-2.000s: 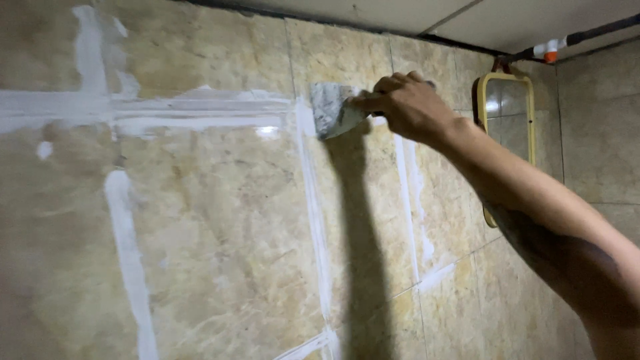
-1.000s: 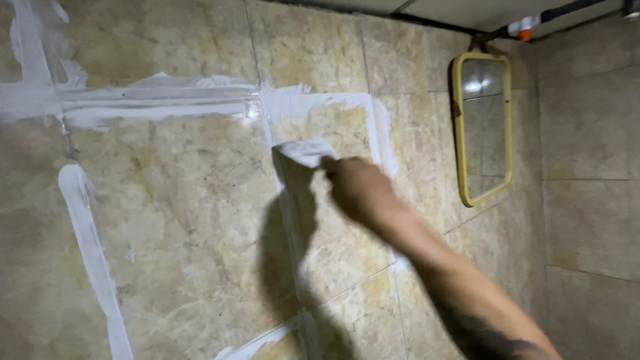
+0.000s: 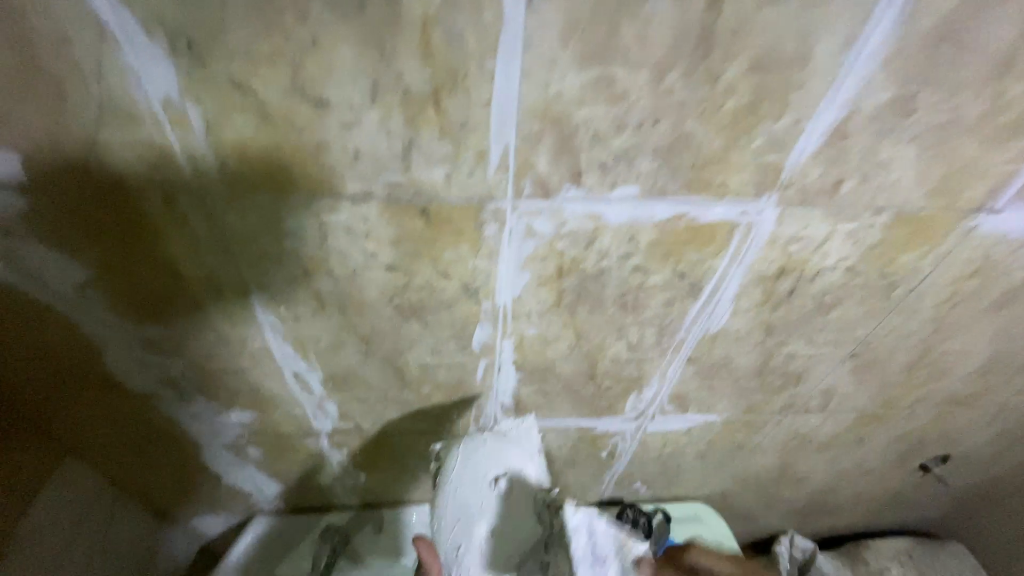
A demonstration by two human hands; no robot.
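Observation:
At the bottom edge of the head view, the thumb of my left hand [image 3: 427, 557] lies against a board or broad plate [image 3: 480, 504] thickly coated in white paste. The rest of that hand is hidden. Just to the right, my right hand [image 3: 704, 562], partly cut off by the frame, holds a putty knife [image 3: 604, 542] whose blade carries white paste. The blade is close beside the board; whether they touch I cannot tell. White paste strips [image 3: 644, 210] run along the joints of the beige marbled wall tiles [image 3: 616, 312].
Below the wall stands a pale green basin or tank [image 3: 704, 520], with a dark fitting [image 3: 636, 518] near its back edge. A crumpled pale bag or cloth [image 3: 800, 552] is at the lower right. A small fitting [image 3: 934, 464] sticks out of the wall at right.
The view has swung down to the lower wall. My right hand has left the upper wall with the putty knife and is now beside the paste-coated board. My left hand has come into view.

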